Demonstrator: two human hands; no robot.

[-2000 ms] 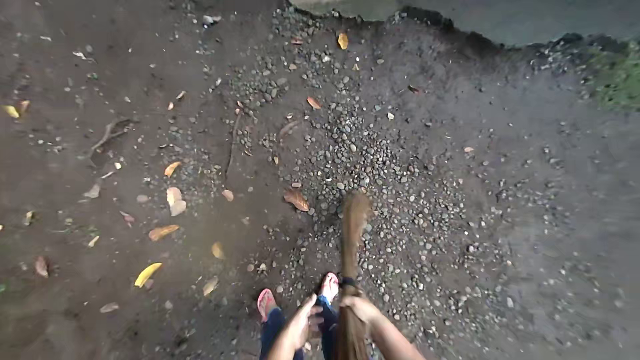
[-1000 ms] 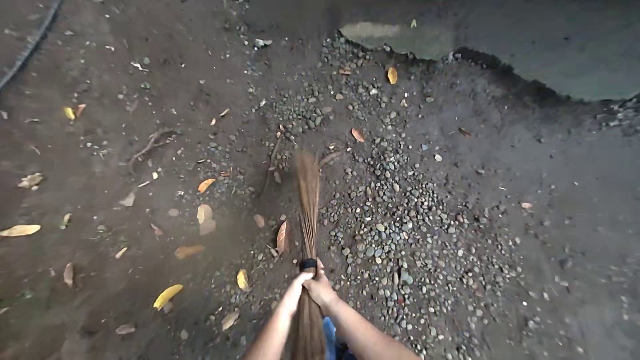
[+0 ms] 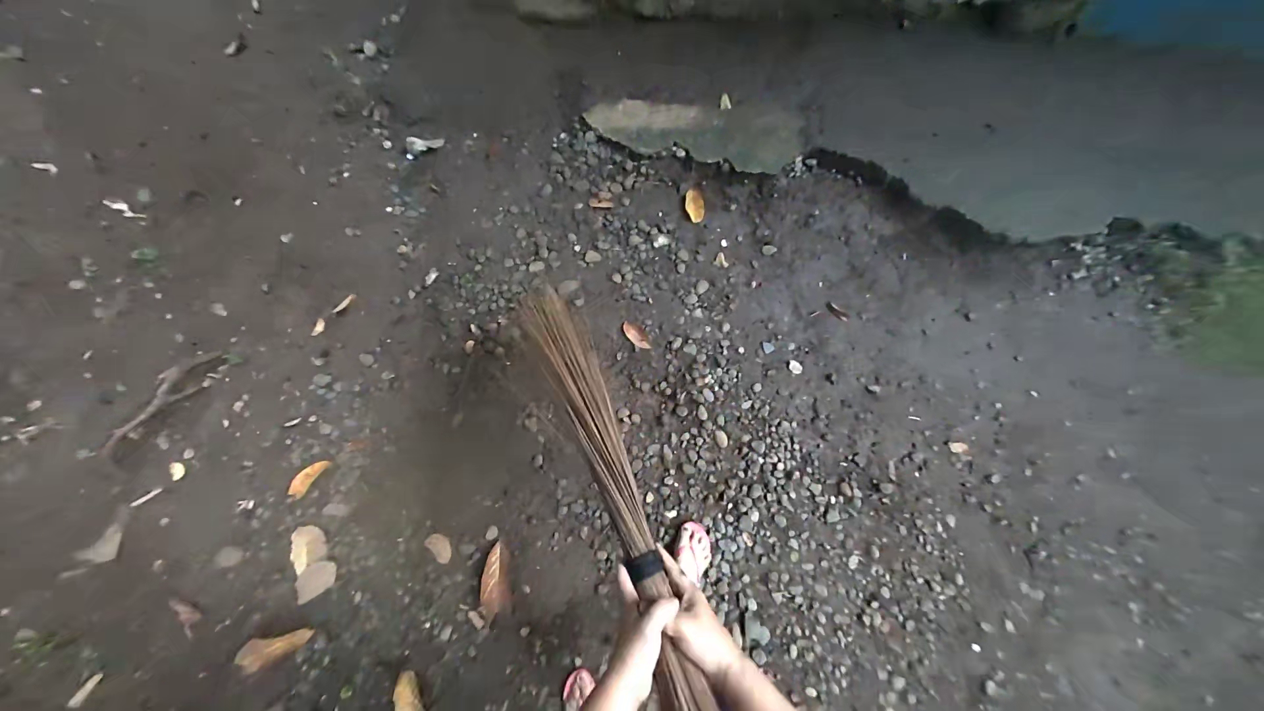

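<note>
A stick broom (image 3: 592,425) of thin brown ribs, bound with a black band (image 3: 644,566), slants from the bottom middle up and to the left. Its bristle tips fan out over pebbly dirt and are slightly blurred. Just below the band, my left hand (image 3: 642,632) wraps the bundle from the left side. My right hand (image 3: 699,627) grips it from the right, touching the left hand. Near the bristles, to their right, lies a reddish-brown leaf (image 3: 636,335). A larger brown leaf (image 3: 496,583) rests left of the hands.
Pebbles (image 3: 770,464) cover the dirt around my feet, which wear pink flip-flops (image 3: 694,551). A broken concrete edge (image 3: 741,148) crosses the upper right. Dry leaves (image 3: 308,479) and a forked twig (image 3: 168,395) lie to the left. Green growth (image 3: 1224,316) borders the right side.
Two seconds ago my left hand was off the broom with its fingers apart; now both hands hold it. The bristle end has swung to the left. The view has shifted.
</note>
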